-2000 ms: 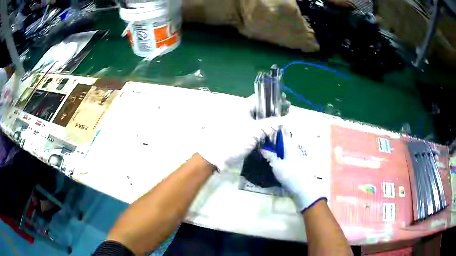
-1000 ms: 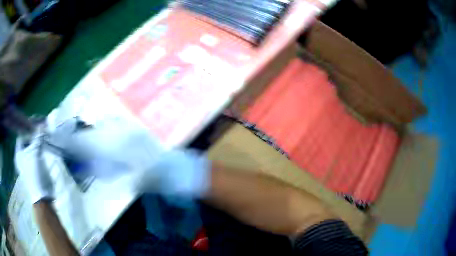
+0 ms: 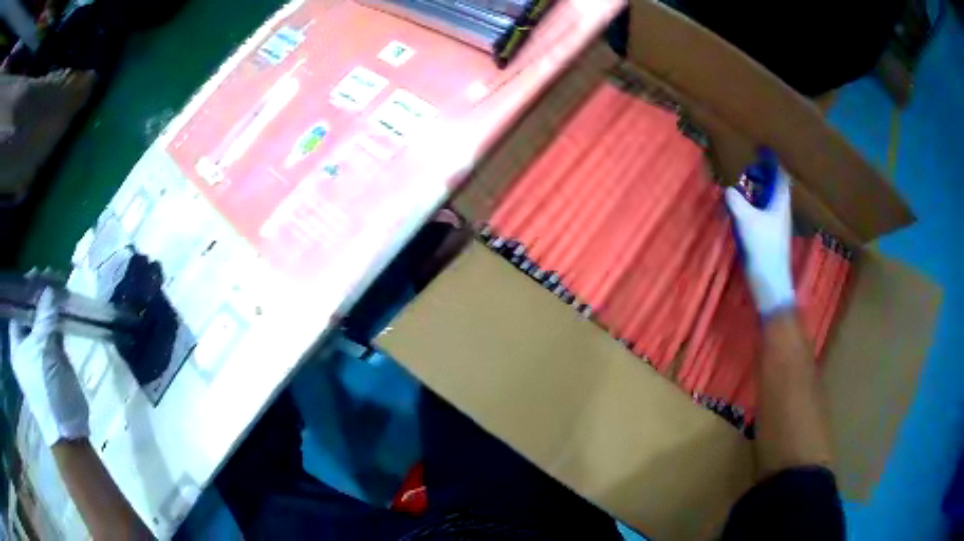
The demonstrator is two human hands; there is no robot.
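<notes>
My left hand [image 3: 48, 370], in a white glove, is at the far left edge and holds a bundle of metal tubes [image 3: 79, 309]. One end of the bundle rests on a ragged black pad [image 3: 156, 333] on the white cover. My right hand [image 3: 766, 238], in a white glove with blue at the fingers, is over the open cardboard carton [image 3: 529, 375], at the right part of the rows of red-sleeved rods [image 3: 613, 201]. Its fingertips are bunched and blurred; whether they grip a rod is unclear.
A pink-red printed sheet [image 3: 238, 174] covers the bench between the white cover [image 3: 254, 306] and the carton. Laid-out metal profiles [image 3: 465, 23] lie at the bench's top end. The carton's flaps stick out around it, over blue floor [image 3: 909, 190].
The view has swung right, bringing the carton into the picture. My right hand has left the bundle and moved across to the rods. My left hand still holds the bundle.
</notes>
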